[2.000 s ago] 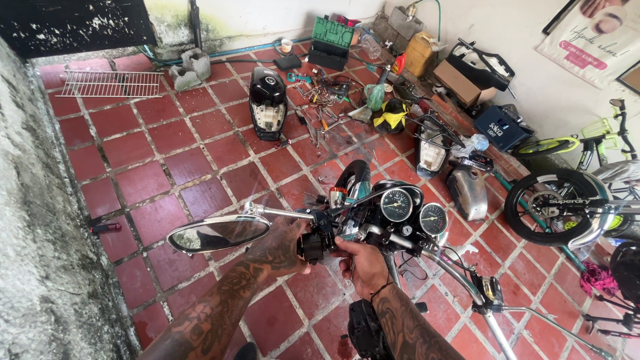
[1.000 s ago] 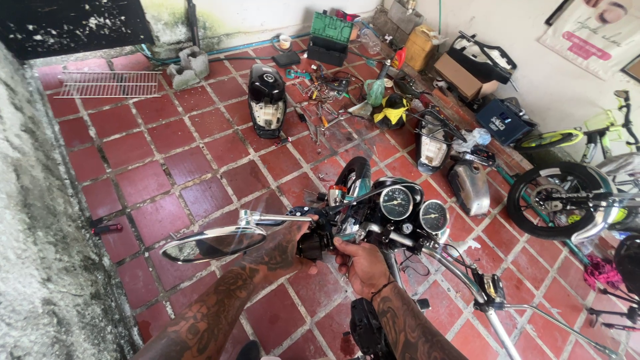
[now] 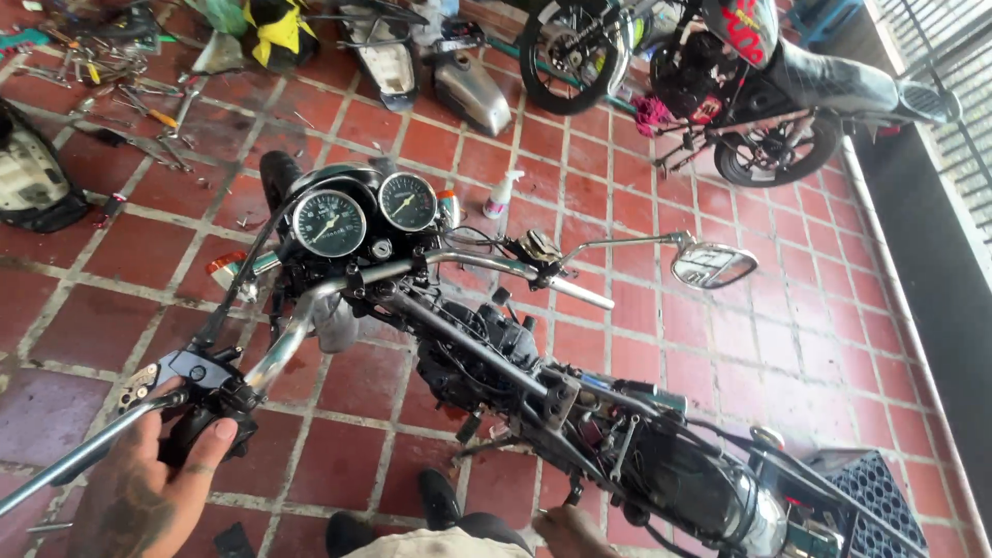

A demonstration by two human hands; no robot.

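Note:
A partly stripped motorcycle frame (image 3: 480, 349) runs diagonally across the view, with a chrome handlebar (image 3: 298, 329) and two round gauges (image 3: 329, 223) at its front. My left hand (image 3: 151, 473) grips the black switch housing (image 3: 205, 426) at the bar's left end, beside the clutch lever bracket (image 3: 198, 370) and the mirror stem (image 3: 85, 449). My right hand (image 3: 573, 531) is low in the view, near the lower side of the frame; what its fingers hold cannot be told. An open-end wrench (image 3: 625, 446) lies on the frame. The bar's right end (image 3: 581, 293) has no rubber grip.
Scattered hand tools (image 3: 101, 74) and a seat (image 3: 35, 178) lie at the left. A metal fuel tank (image 3: 471, 89) and a spray bottle (image 3: 502, 194) stand on the tiled floor. Another motorcycle (image 3: 744, 85) is behind at the right, and a black crate (image 3: 880, 496) sits by the rear.
My right hand has left the left end of the handlebar and is now low beside the frame. My left hand stays at the switch housing. The view has swung right.

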